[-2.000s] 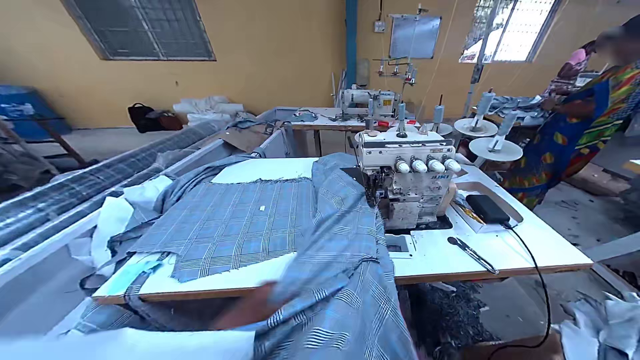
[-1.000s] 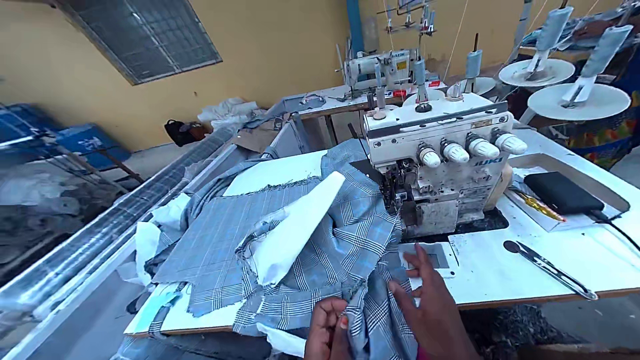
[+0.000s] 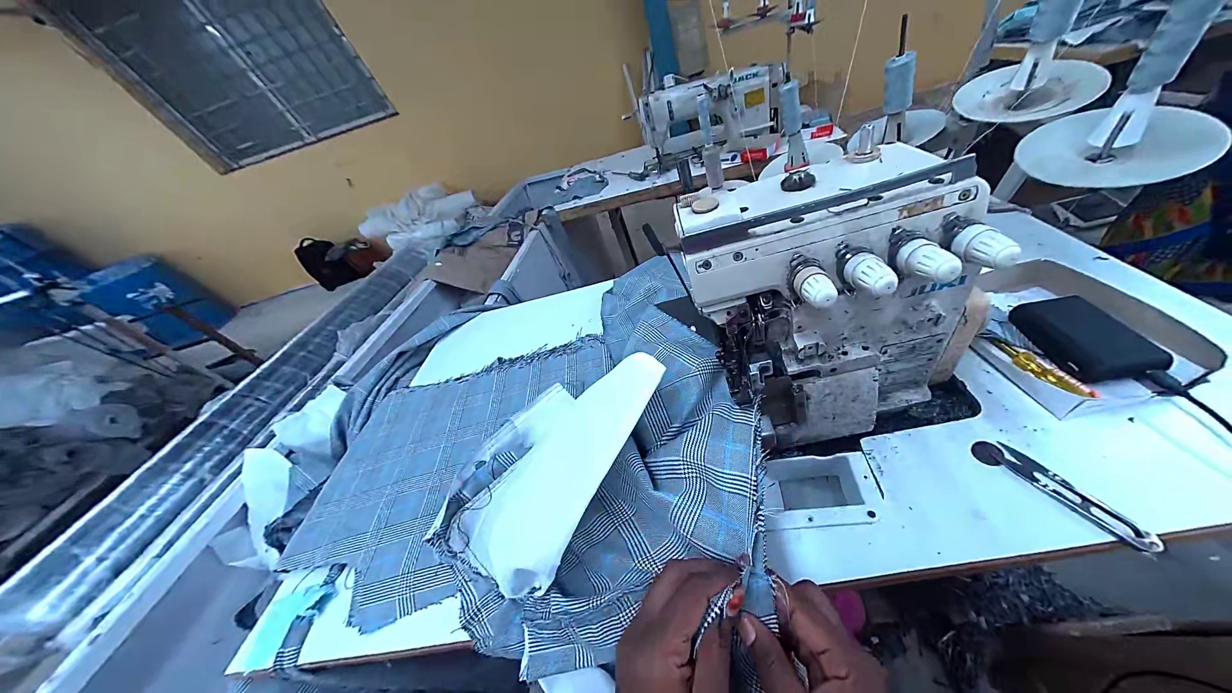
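Grey-blue plaid fabric [image 3: 712, 462] lies over the left part of the machine table and runs up to the needle area of a white Juki overlock sewing machine [image 3: 828, 241]. At the table's front edge my left hand [image 3: 679, 630] pinches the fabric's edge. Right beside it, my right hand [image 3: 818, 640] grips the same edge, thumbs close together. A white cloth piece [image 3: 568, 472] rests on the plaid, left of the seam edge. Another flat plaid panel [image 3: 414, 433] spreads farther left.
Thread snips [image 3: 1068, 496] lie on the table right of the machine. Behind them, a black device [image 3: 1092, 337] with a cable sits on a shallow box. A second sewing machine [image 3: 712, 106] stands behind. Thread cone stands [image 3: 1121, 144] rise at back right; plastic-wrapped rolls [image 3: 212, 433] run along the left.
My right hand has moved from near the machine's plate down and inward to the fabric edge beside my left hand. The view has shifted closer to the machine since the earliest frame.
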